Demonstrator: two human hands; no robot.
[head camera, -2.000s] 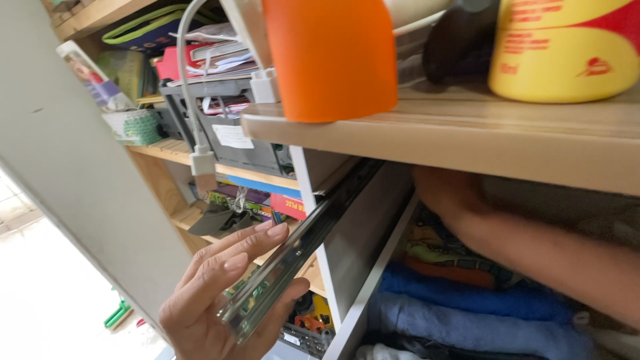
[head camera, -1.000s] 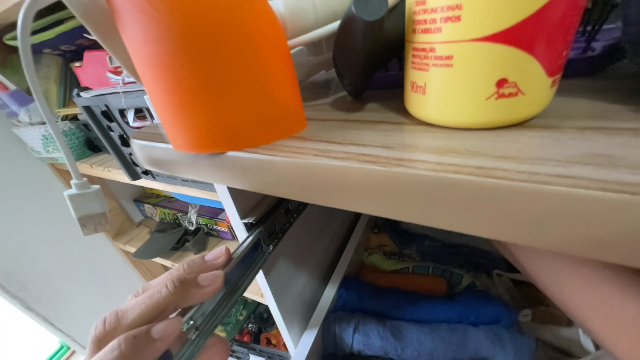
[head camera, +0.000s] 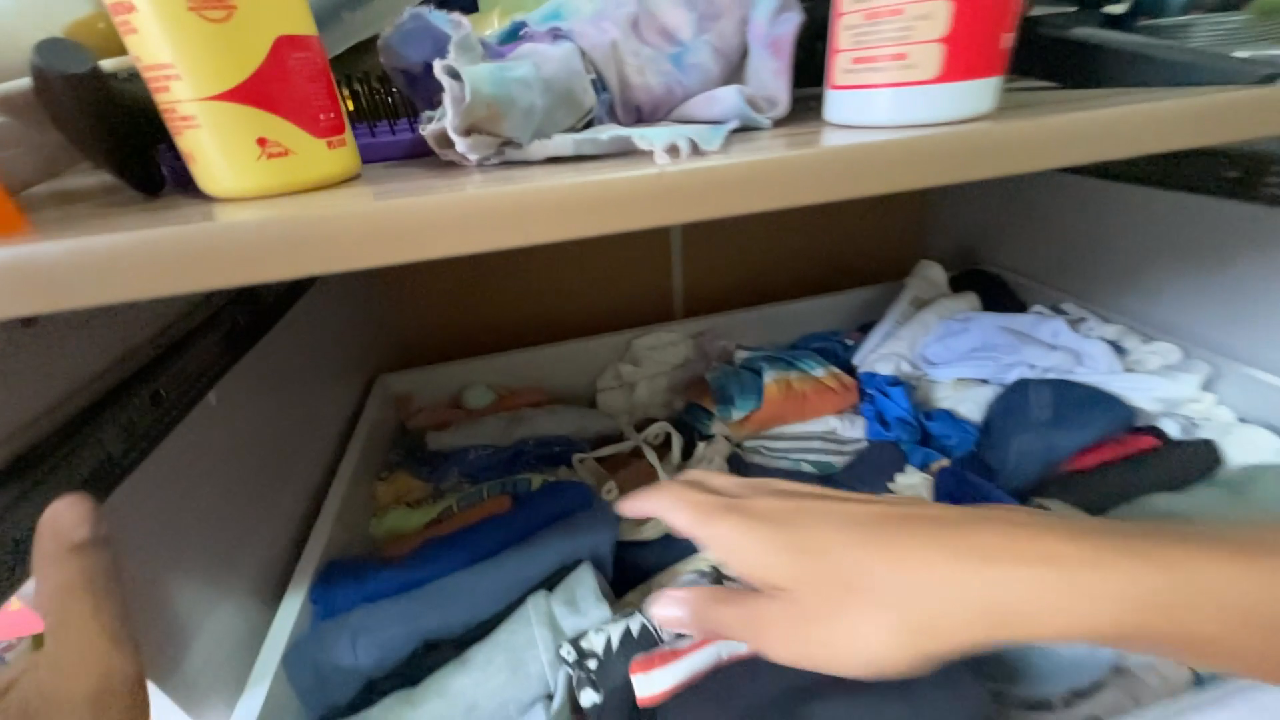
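My right hand (head camera: 800, 570) reaches in from the right over an open drawer (head camera: 345, 480) of folded and rolled clothes, its thumb and fingers apart and nothing seen between them. Beneath it lie dark garments, one with a red and white stripe (head camera: 690, 668). Left of it are rolled blue clothes (head camera: 470, 570) and a pale grey garment (head camera: 490, 650). At the lower left edge my left hand (head camera: 75, 620) shows only in part, near the dark metal drawer slide (head camera: 150, 390); whether it touches the slide or holds anything is hidden.
Above the drawer runs a wooden shelf top (head camera: 560, 205). On it stand a yellow bottle (head camera: 240, 100), a purple hairbrush (head camera: 390, 140), a tie-dyed cloth (head camera: 620, 80) and a red and white container (head camera: 915, 60). A grey side panel (head camera: 250, 480) bounds the left.
The view has swung right. My right hand, earlier mostly hidden under the shelf, now shows over the clothes. My left hand, earlier at the slide's near end, is now mostly out of frame.
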